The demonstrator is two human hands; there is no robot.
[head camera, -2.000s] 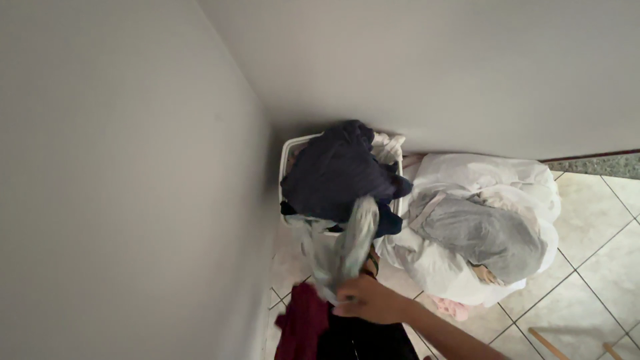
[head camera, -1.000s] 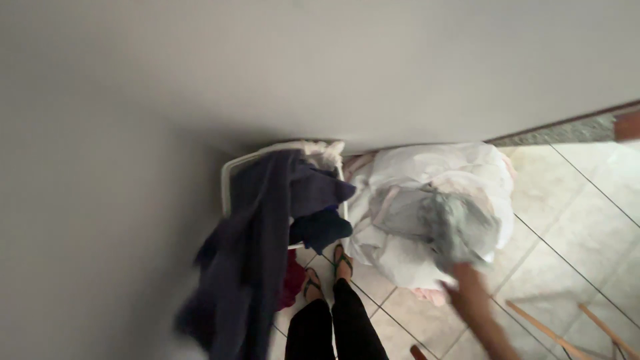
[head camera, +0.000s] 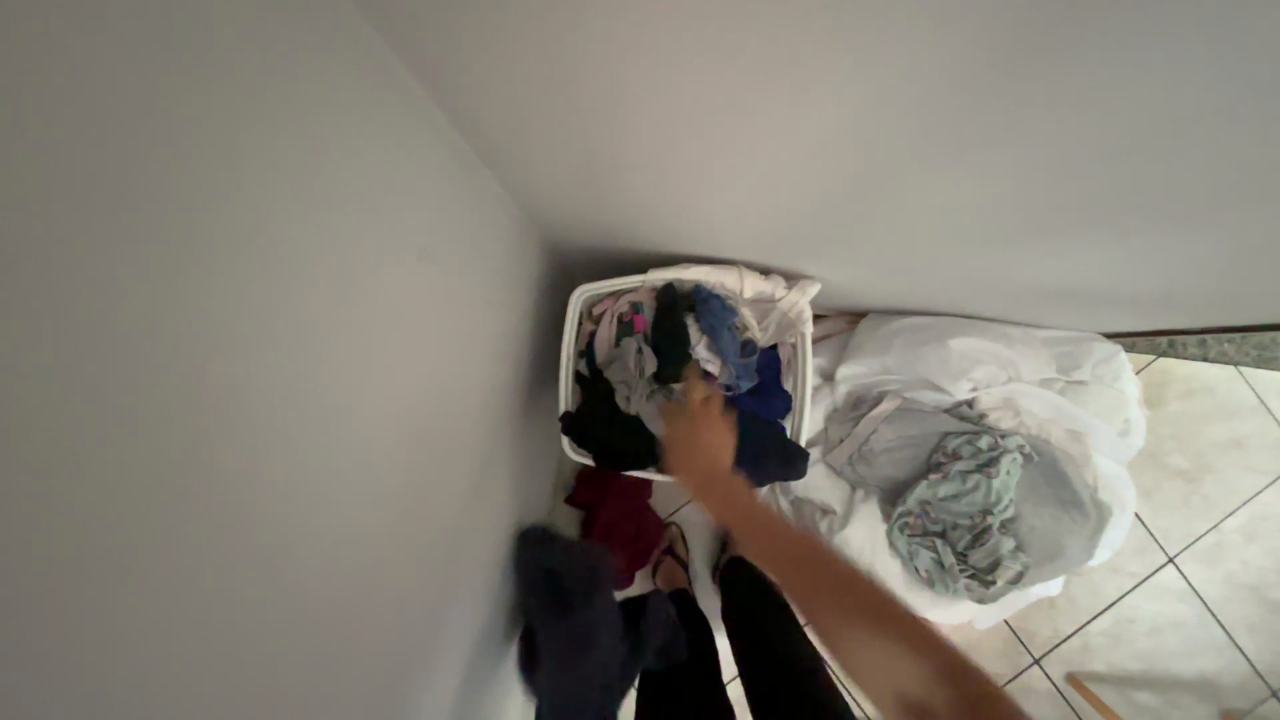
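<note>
My right hand [head camera: 697, 430], blurred, reaches over the front part of a white laundry basket [head camera: 567, 360] filled with mixed clothes; whether its fingers grip anything is unclear. Under and around it lie a grey garment [head camera: 630, 372], a black one [head camera: 608, 428], a blue one [head camera: 728, 335] and a navy one [head camera: 768, 447]. My left hand is not visible. A dark navy garment [head camera: 575, 620] hangs in the lower left, its holder hidden. A dark red garment [head camera: 618, 522] lies before the basket. A green patterned garment [head camera: 965, 515] rests on the white pile at the right.
Light walls meet in the corner behind the basket. A large heap of white bags or cloth [head camera: 985, 350] stands against the wall beside it. My feet in sandals [head camera: 672, 560] are just in front on the tiled floor [head camera: 1180, 610]. A wooden piece [head camera: 1092, 695] shows at lower right.
The dark navy garment has come off the basket to the lower left, uncovering the clothes inside. My right hand has moved from the white pile to the basket, leaving the green patterned garment there.
</note>
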